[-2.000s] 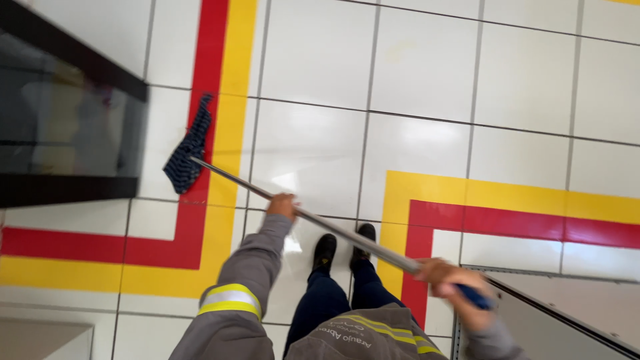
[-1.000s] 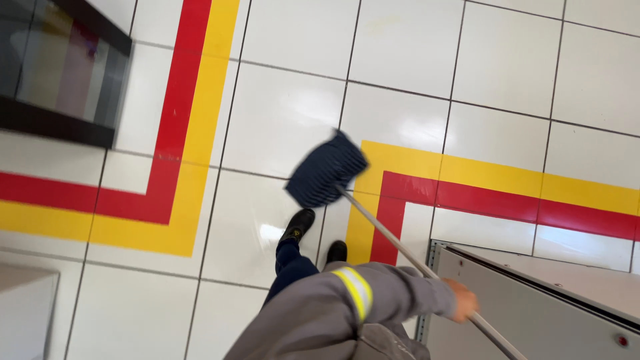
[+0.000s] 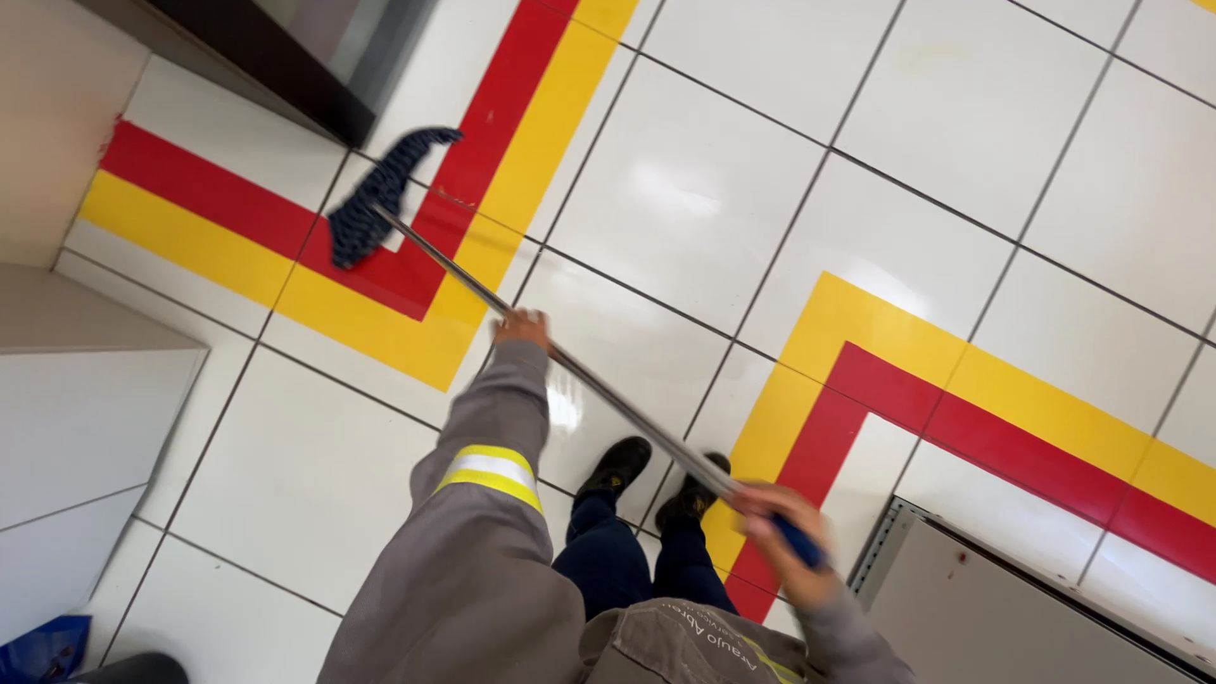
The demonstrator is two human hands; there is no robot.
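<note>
A long mop with a metal pole (image 3: 622,404) runs slantwise from upper left to lower right. Its dark blue cloth head (image 3: 370,209) lies on the white tiles and the red floor stripe near the corner of the dark-framed unit. My left hand (image 3: 522,329) is closed around the pole partway along. At the upper end, my right hand (image 3: 784,537) grips the pole beside its blue end grip (image 3: 800,543); it is slightly blurred.
Red and yellow stripes (image 3: 408,356) form corners on the tiled floor. A dark-framed glass unit (image 3: 323,85) stands at upper left, a pale cabinet (image 3: 85,418) at left, and a grey metal cabinet (image 3: 1007,608) at lower right. My black shoes (image 3: 619,464) are below the pole.
The mop head has moved left from in front of my shoes to the striped corner by the dark-framed unit. My left hand is visible on the pole again. The view has turned somewhat.
</note>
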